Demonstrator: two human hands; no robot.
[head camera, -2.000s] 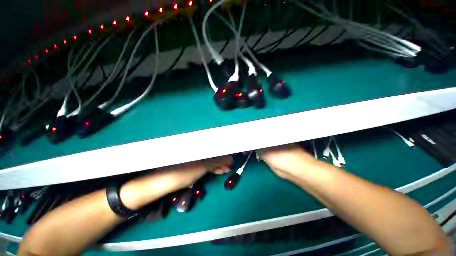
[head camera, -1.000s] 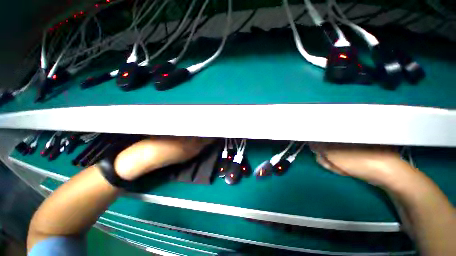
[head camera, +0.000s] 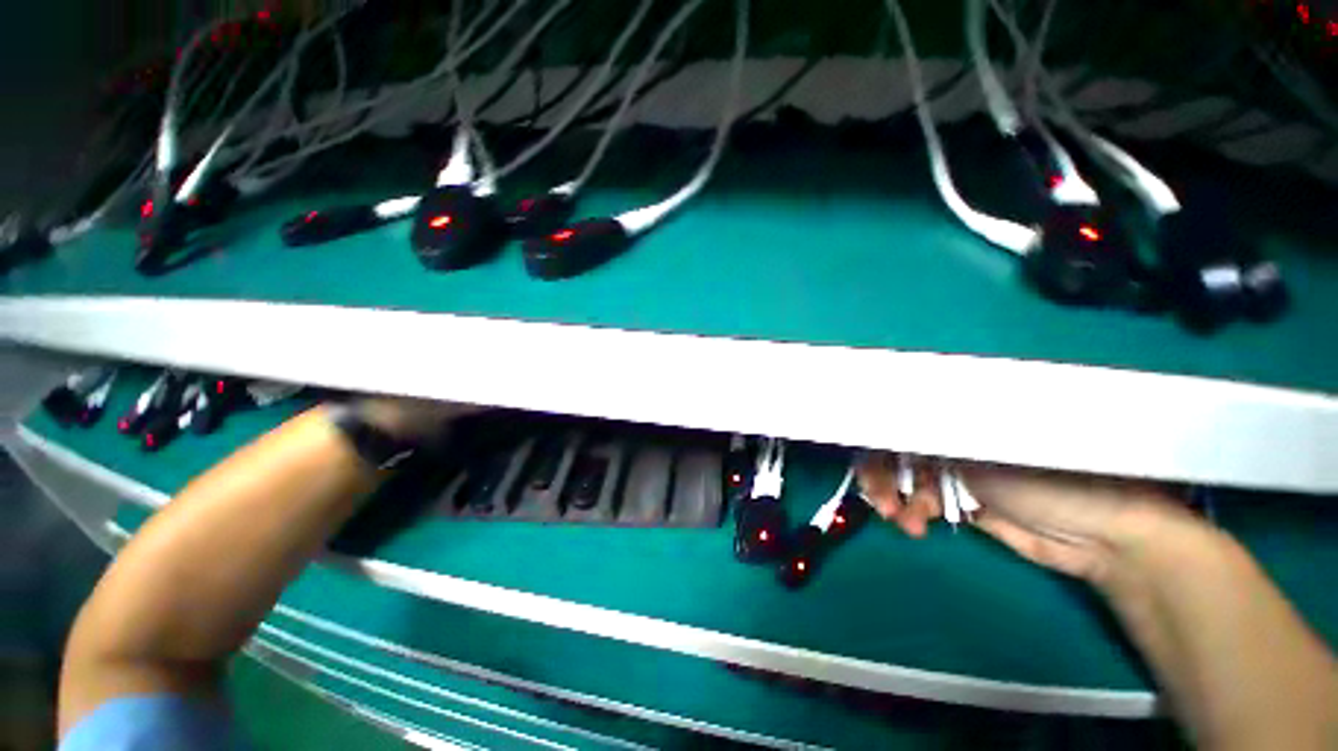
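Note:
My right hand (head camera: 1013, 506) is under the upper shelf's front edge, its fingers around white cable plugs (head camera: 951, 496) that show no black device on them. My left hand (head camera: 418, 417) is mostly hidden behind the shelf edge, over the left part of the slotted tray (head camera: 641, 487); its fingers cannot be seen. The tray lies on the lower green shelf, with several dark devices (head camera: 587, 481) in its left slots and bare slots at its right. Between tray and right hand, plugged black devices (head camera: 760, 525) show red lights.
The upper shelf's thick white edge (head camera: 660, 385) crosses above both hands. On that shelf, black devices (head camera: 458, 223) with red lights hang on white cables. More plugged devices (head camera: 159, 411) lie at the lower shelf's far left. The lower shelf's white edge (head camera: 616, 616) runs below the arms.
The view has shifted, so the shelf contents sit further right. The left hand has moved back and left, uncovering the tray's slots and devices. The right hand now shows white plugs at its fingers.

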